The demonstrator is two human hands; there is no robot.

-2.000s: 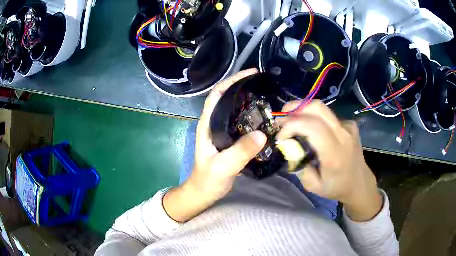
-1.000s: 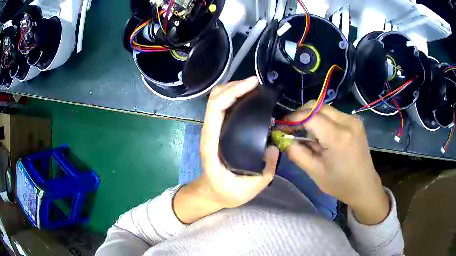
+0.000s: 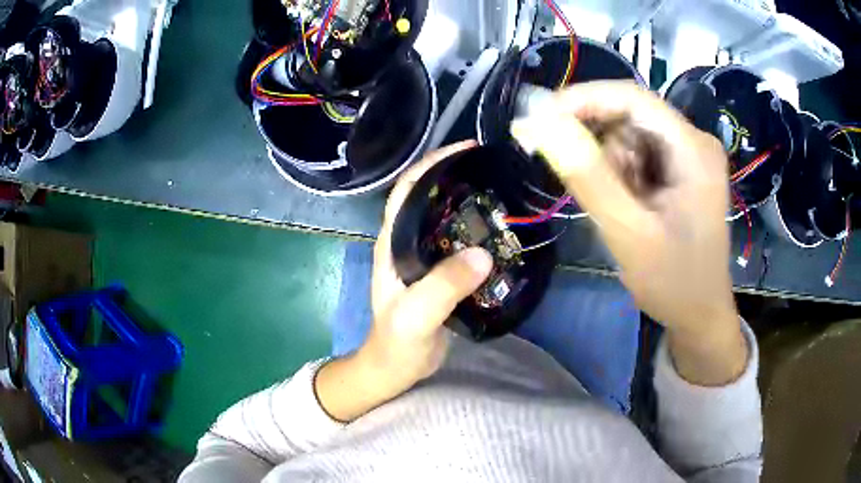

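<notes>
My left hand (image 3: pixel 408 316) holds a glossy black bowl-shaped shell (image 3: pixel 412 222) above my lap, its open side towards me. My left thumb lies on the circuit board (image 3: pixel 477 224) inside. Red, purple and orange wires (image 3: pixel 540 216) run from the board's edge towards the black housing (image 3: pixel 597 55) behind. A thin single strand also leaves the board. My right hand (image 3: pixel 651 179) is raised over that housing, away from the shell, and covers much of it. It is blurred, with a yellow patch and a pale shape at its fingertips; I cannot tell whether it holds anything.
On the dark green bench (image 3: pixel 203 174), another housing (image 3: pixel 392 108) with a board shell above it stands left of centre. More housings with loose wires stand at the right (image 3: pixel 802 179), and shells with boards at the far left (image 3: pixel 57 71). A blue stool (image 3: pixel 118 354) is on the floor.
My right hand has moved from the shell's edge up and over the housing behind. The shell, seen side-on a second ago, has turned back so its board shows.
</notes>
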